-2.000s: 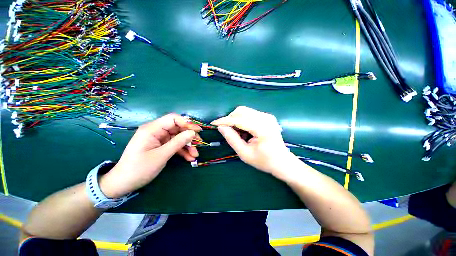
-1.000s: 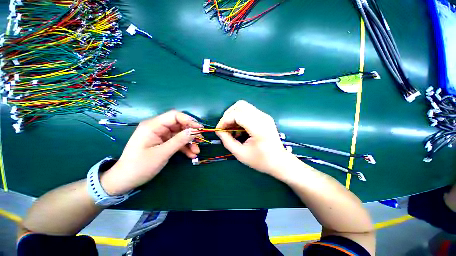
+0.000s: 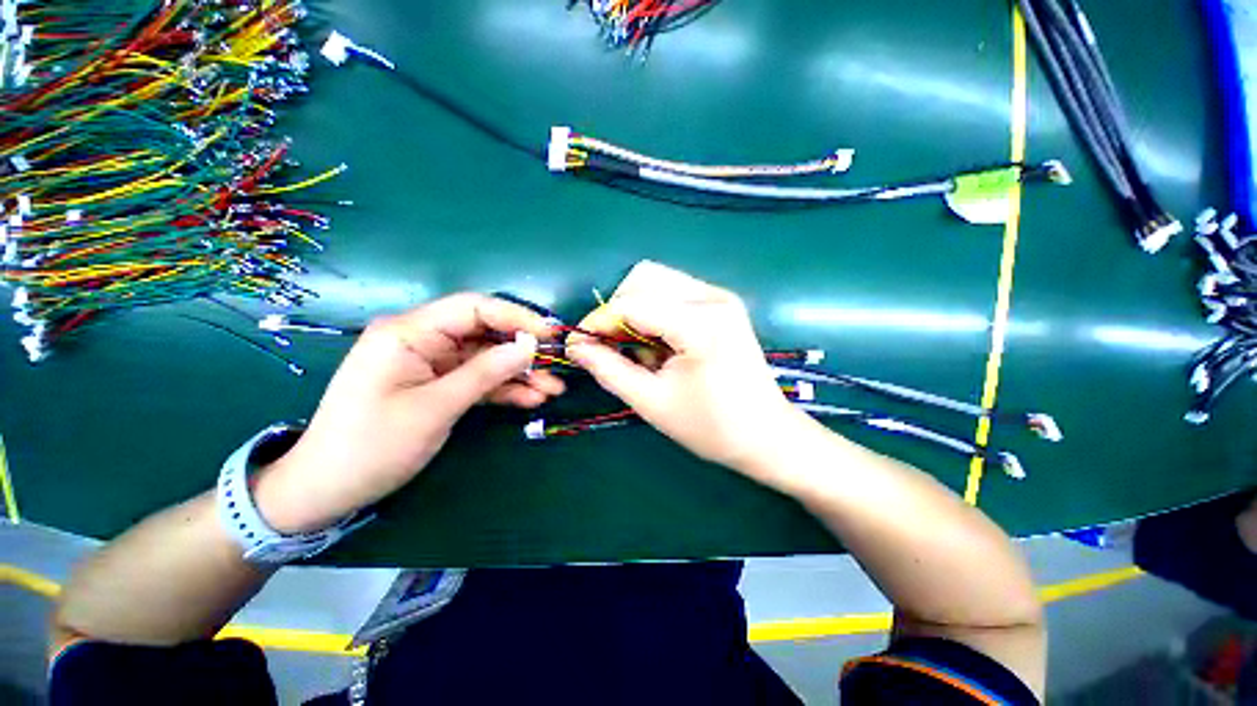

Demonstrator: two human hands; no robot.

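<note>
My left hand (image 3: 438,370) pinches a tiny connector housing, mostly hidden by its fingertips. My right hand (image 3: 678,361) pinches thin red and yellow lead wires (image 3: 557,350) close to my left fingertips. The two hands nearly touch, low over the bench. A harness in progress lies under and around them: one white connector (image 3: 536,430) with red and black wires shows below my left fingers, and grey-black sheathed cables (image 3: 910,390) run out to the right from beneath my right hand. The wire ends between my fingers are too small to make out.
A large heap of coloured leads (image 3: 152,179) is at left. A harness with a yellow-green label (image 3: 982,190) lies above my hands. A small lead bundle (image 3: 641,19) is at the top. Dark cables (image 3: 1099,117), a cable pile (image 3: 1227,310) and a blue rim (image 3: 1237,97) are at right. A person's sleeve (image 3: 1197,549) is lower right.
My right hand has come closer to my left fingertips, and the wires it holds now cross there. Small connectors now show right of my right hand. The view has shifted slightly.
</note>
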